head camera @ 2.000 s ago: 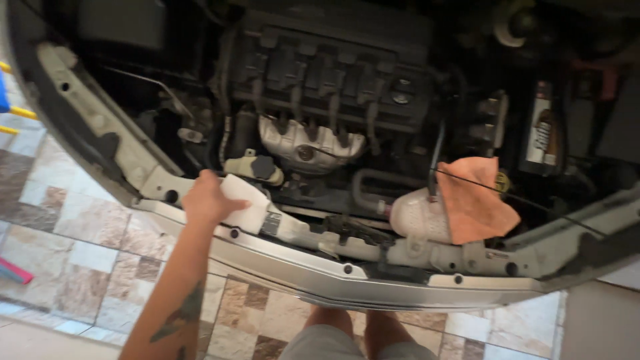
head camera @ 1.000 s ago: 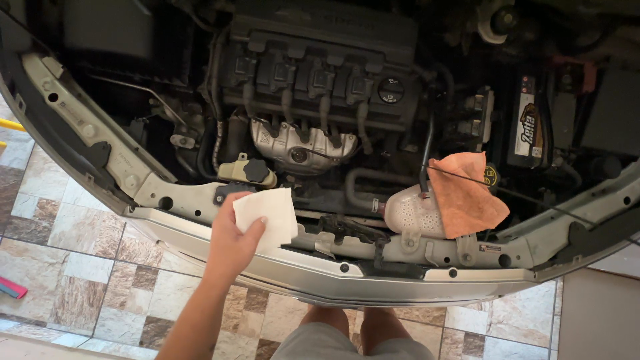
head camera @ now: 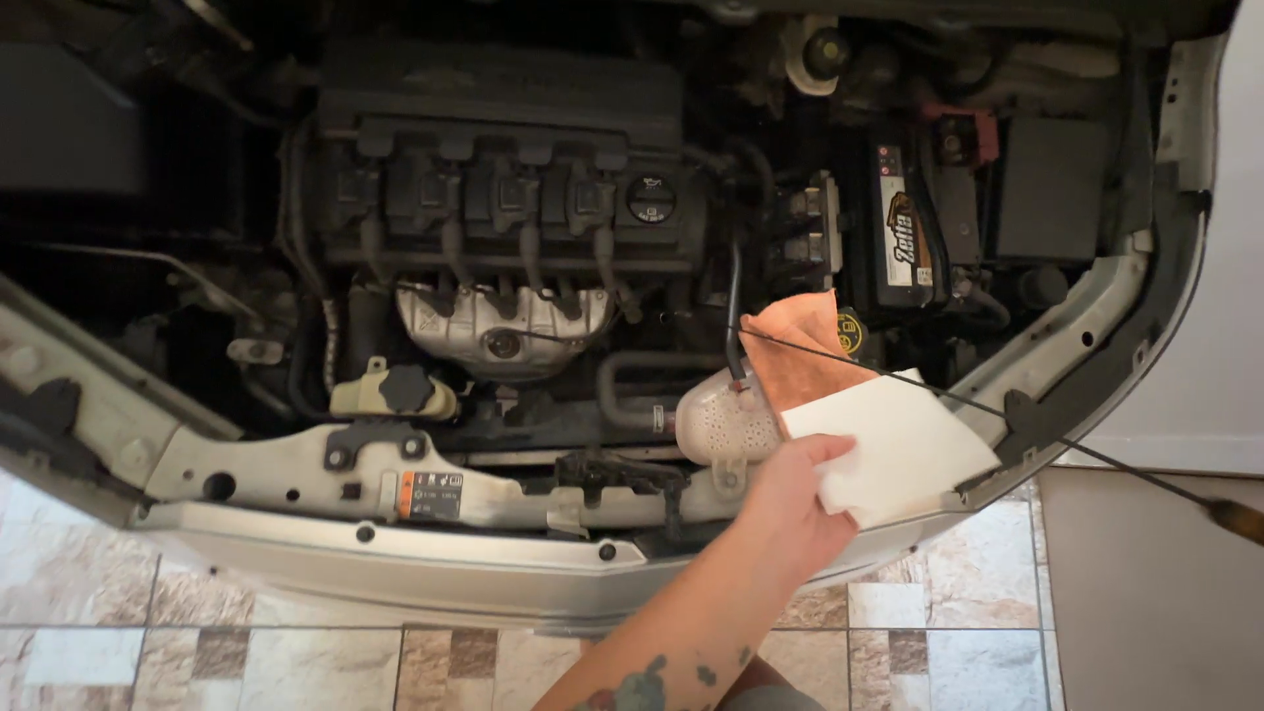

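Observation:
My left hand (head camera: 795, 504) pinches a folded white cloth or paper towel (head camera: 894, 449) by its left edge. The white piece overlaps the lower part of an orange cloth (head camera: 805, 346), which lies over the front right of the car's engine bay. Just left of both is a perforated metal heat shield (head camera: 716, 420). Beneath the hand and forearm runs the front edge of the car body (head camera: 474, 548). My right hand is out of view.
A thin black rod (head camera: 987, 407) with an orange-brown grip slants over both cloths. Behind are a car battery (head camera: 901, 227) and a black engine cover (head camera: 504, 109). A power steering fluid reservoir (head camera: 395, 392) sits front left. Floor tiles (head camera: 316, 662) lie below the bumper.
My left hand has carried the white piece from the left part of the front edge to the right, over to the orange cloth. The view has shifted and turned somewhat.

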